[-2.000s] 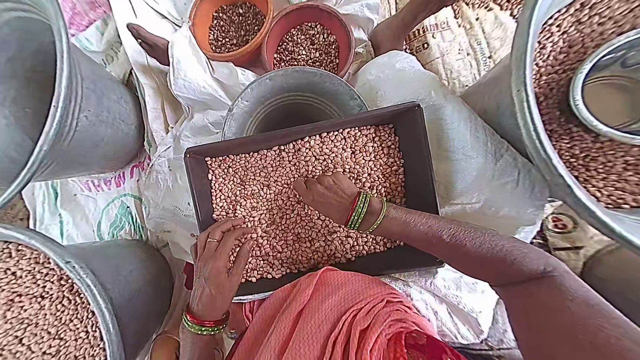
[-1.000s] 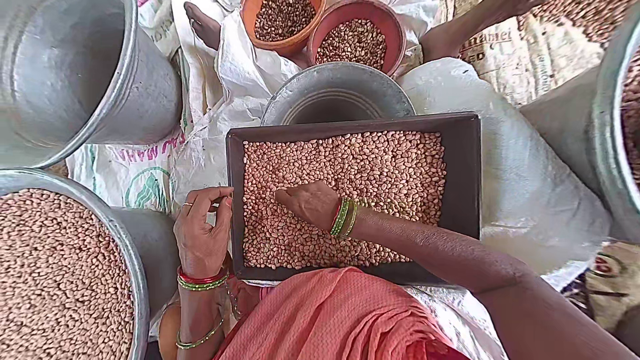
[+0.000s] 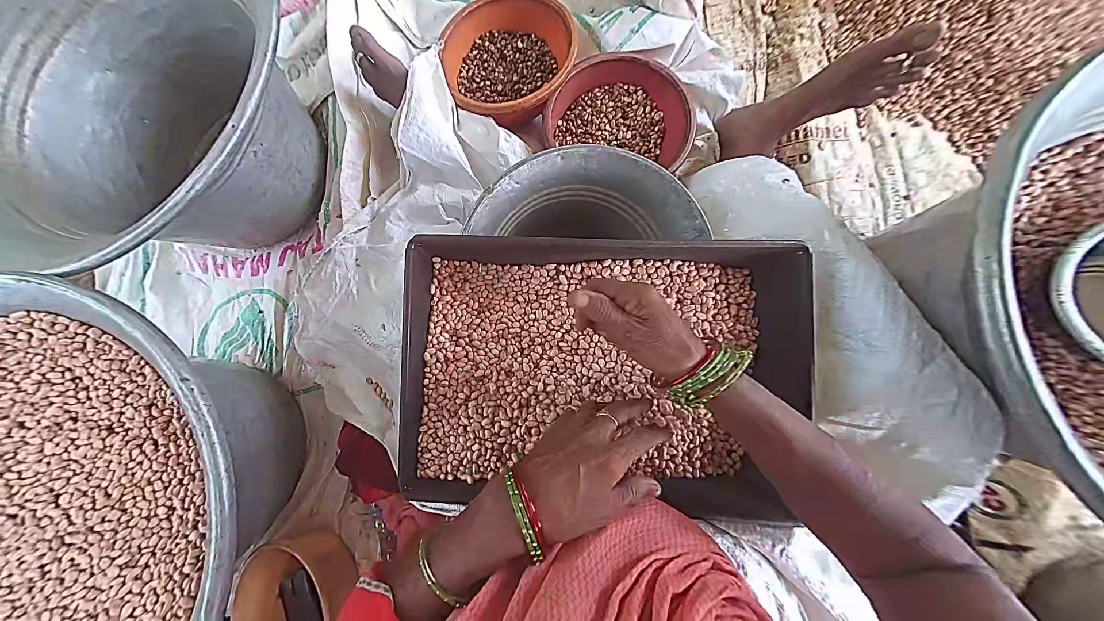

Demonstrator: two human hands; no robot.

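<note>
A dark rectangular tray (image 3: pixel 781 285) filled with pinkish peanut kernels (image 3: pixel 517 345) rests against the rim of a metal pot (image 3: pixel 595 185). My right hand (image 3: pixel 638 328), with green and red bangles at the wrist, is curled over the kernels right of the tray's middle; whether anything is inside its fingers is hidden. Below it, my left hand (image 3: pixel 595 461), wearing a ring, lies with fingers apart on the kernels near the tray's front edge. Nothing shows held in the left hand.
An orange bowl (image 3: pixel 509 102) and a red bowl (image 3: pixel 681 108) hold darker kernels beyond the pot. Metal vessels with kernels stand at the left (image 3: pixel 185 388) and right (image 3: pixel 1000 224); another metal vessel (image 3: pixel 276 164) is upper left. White woven sacks (image 3: pixel 371 285) cover the floor.
My left hand has moved right from the tray's left edge onto the kernels near the front. My right hand stays over the kernels, its position in the tray shifted to the right.
</note>
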